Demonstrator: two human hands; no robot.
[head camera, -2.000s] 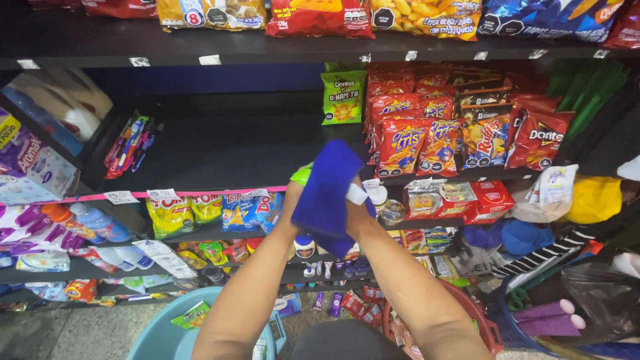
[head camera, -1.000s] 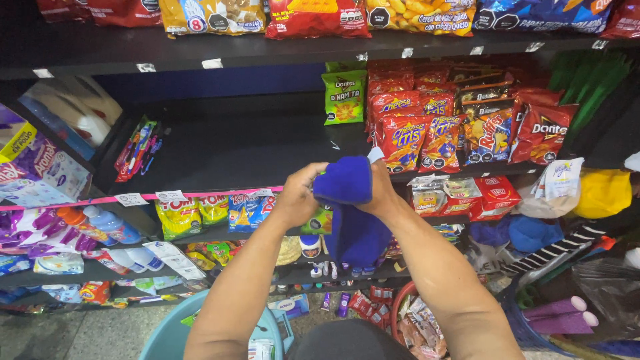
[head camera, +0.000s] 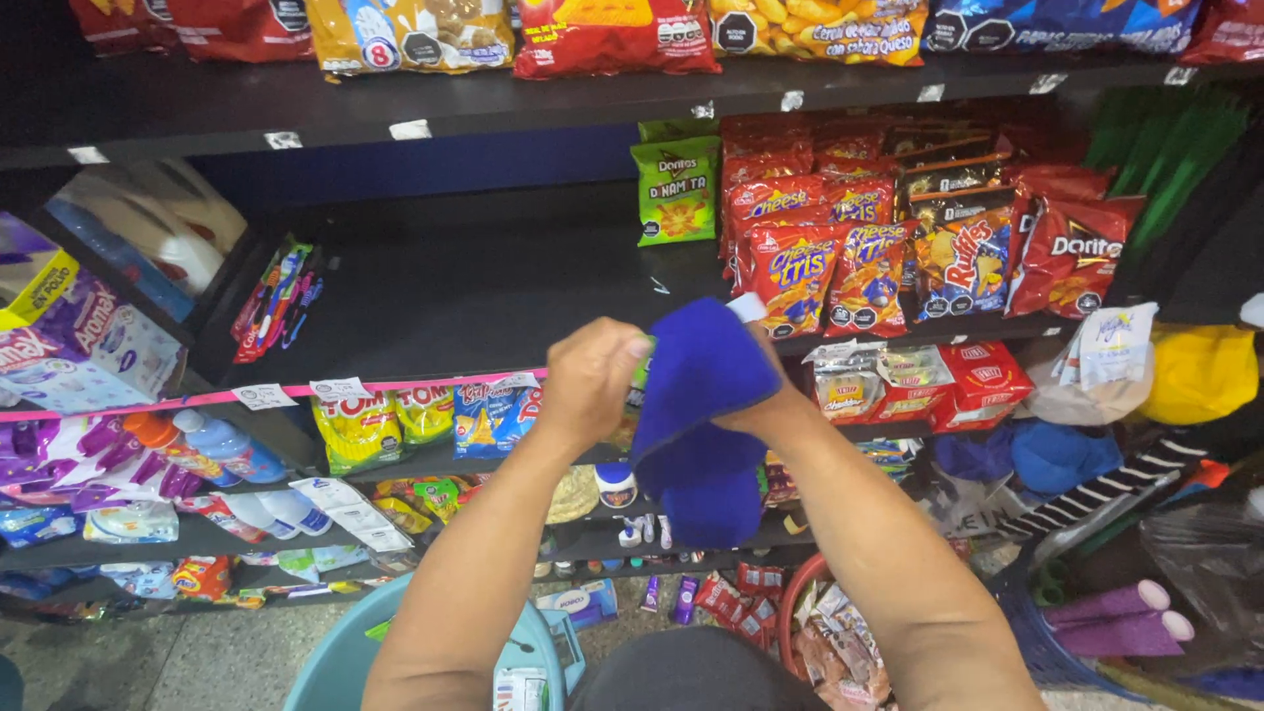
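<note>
Both hands are raised in front of the black shelf (head camera: 464, 286). My left hand (head camera: 592, 380) is closed on a green snack bag (head camera: 640, 380), of which only a strip shows beside a blue cloth (head camera: 706, 395). The cloth hangs down from my right hand (head camera: 760, 410), which grips it and is partly hidden behind it. A small white piece (head camera: 748, 307) sticks out at the cloth's upper right. On the shelf behind, a green Doritos Dinamita bag (head camera: 676, 193) stands left of red Cheese Tris bags (head camera: 790, 272).
Ruffles bags (head camera: 963, 252) and a red Doritos bag (head camera: 1076, 252) stand at the right. Packaged toothbrushes (head camera: 279, 301) lie at the shelf's left end. Lower shelves hold snack bags (head camera: 355, 430) and red boxes (head camera: 987, 380). Below are a turquoise tub (head camera: 341, 647) and a red basket (head camera: 793, 612).
The blue cloth has shifted between my hands and now hangs in front of my right hand. The bags and toothbrushes on the shelf have stayed in place.
</note>
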